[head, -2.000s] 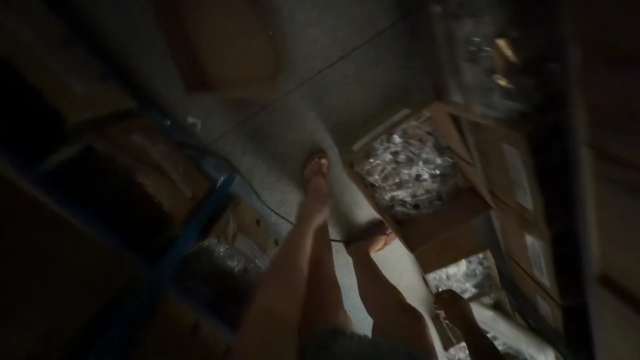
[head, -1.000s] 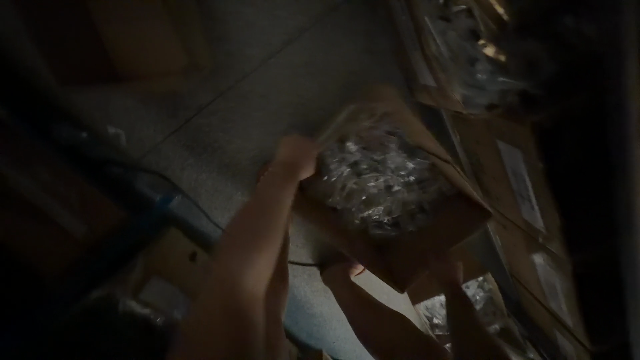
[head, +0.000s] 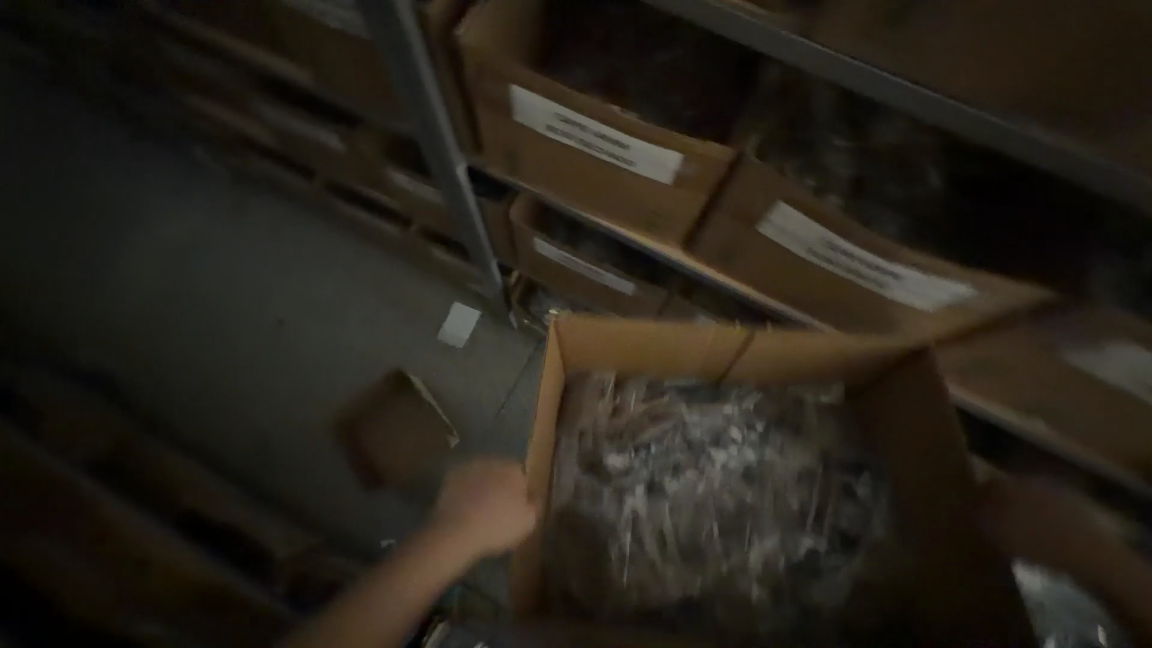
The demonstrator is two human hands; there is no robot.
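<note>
An open cardboard box (head: 648,346), filled with shiny clear plastic packets (head: 711,486), is held up in front of me at the lower right. My left hand (head: 490,506) is closed on the box's left wall, its fingers partly hidden by the edge. On the box's right side is my right hand (head: 1035,513), dark and blurred, its fingers hidden against the wall. The packets' exact contents cannot be made out.
Shelving with a grey metal upright (head: 441,144) holds labelled cardboard boxes (head: 621,171) just beyond the held box. Another cardboard box (head: 396,432) and a white sheet (head: 459,325) lie on the concrete floor (head: 243,270). Dark shelving runs along the lower left.
Two seconds ago the filled box stood low by the shelf; one second ago both hands were at it, and now it is held up nearer to me. The view has swung to the shelving.
</note>
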